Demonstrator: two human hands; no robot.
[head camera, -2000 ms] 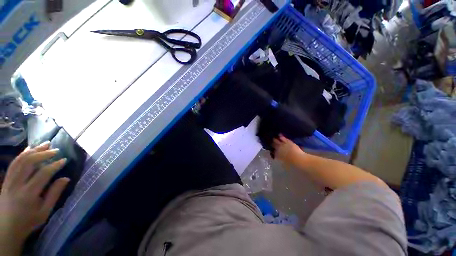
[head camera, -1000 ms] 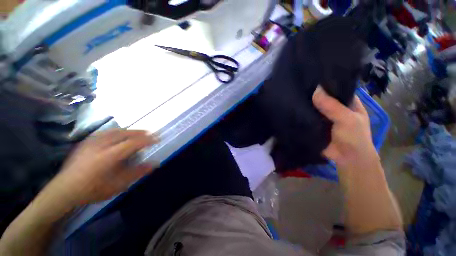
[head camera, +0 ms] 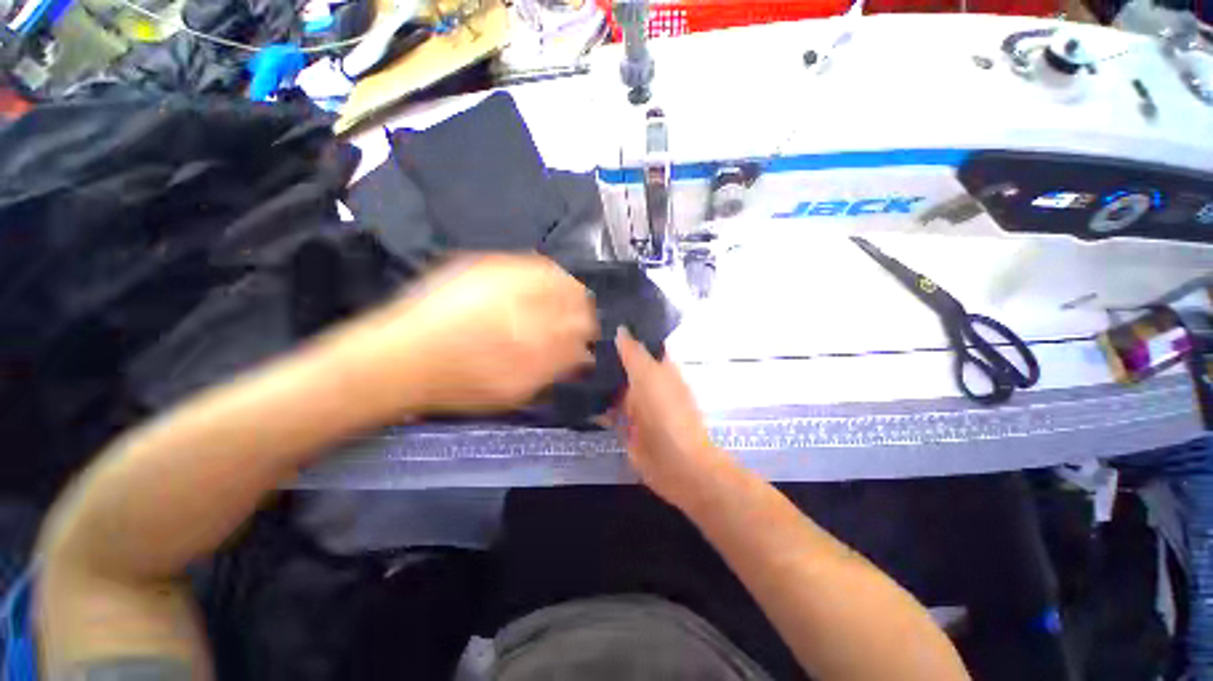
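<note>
A black cloth piece [head camera: 625, 313] lies at the needle area of the white sewing machine [head camera: 825, 200]. My right hand [head camera: 659, 412] holds its edge just below and left of the presser foot area. My left hand [head camera: 512, 326] is over the cloth beside it, slightly blurred; its fingers are bent and partly hidden, so its grip cannot be told. Flat dark garment pieces [head camera: 479, 166] lie left of the needle. Black shears [head camera: 951, 319] lie right of the needle.
A large black garment heap [head camera: 146, 226] fills the far left. The ruler strip [head camera: 851, 432] runs along the front edge. Small coloured items [head camera: 1147, 343] sit at the table's right end. A red basket [head camera: 745, 19] is behind the machine. Black cloth hangs over my lap.
The view has swung left to the needle. My right hand has moved from above the crate to the needle area with black cloth. My left hand has come next to it.
</note>
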